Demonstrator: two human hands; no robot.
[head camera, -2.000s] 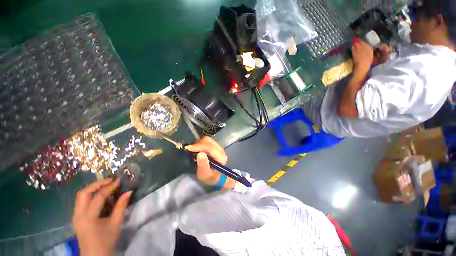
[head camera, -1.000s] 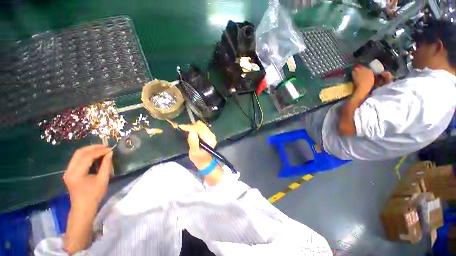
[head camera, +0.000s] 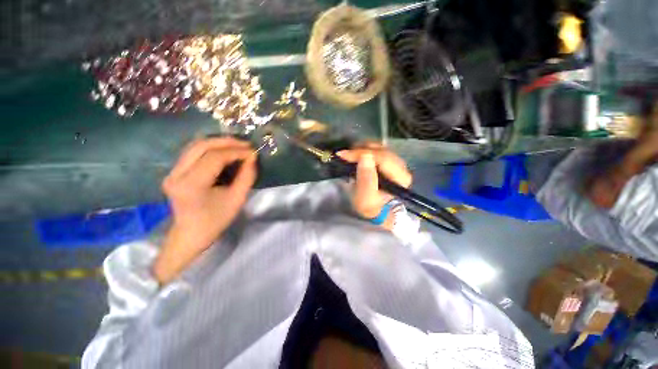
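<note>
My right hand (head camera: 376, 179) holds the soldering iron (head camera: 413, 196) like a pen. Its metal shaft points up and left, with the tip close to the work spot (head camera: 270, 145) on the green mat. My left hand (head camera: 209, 184) is left of that spot, thumb and fingertips pinched on a thin pale piece (head camera: 261, 148) that reaches the spot. Blur hides what the piece is and whether the tip touches it. Above lie a pile of red components (head camera: 148, 76) and a pile of gold and silver metal tabs (head camera: 225, 79). The tip cleaner (head camera: 346, 58) holds silver metal wool.
A black fan with a round wire guard (head camera: 429, 83) stands right of the tip cleaner. A solder spool (head camera: 571, 112) is farther right. A blue bin (head camera: 101, 225) is below the bench edge at left. Another person's sleeve (head camera: 588, 184), a blue stool (head camera: 505, 189) and cardboard boxes (head camera: 584, 288) are at right.
The view has turned and moved closer to the bench. The iron's tip has moved from the tip cleaner down to the work spot. My left fingertips are still near the spot.
</note>
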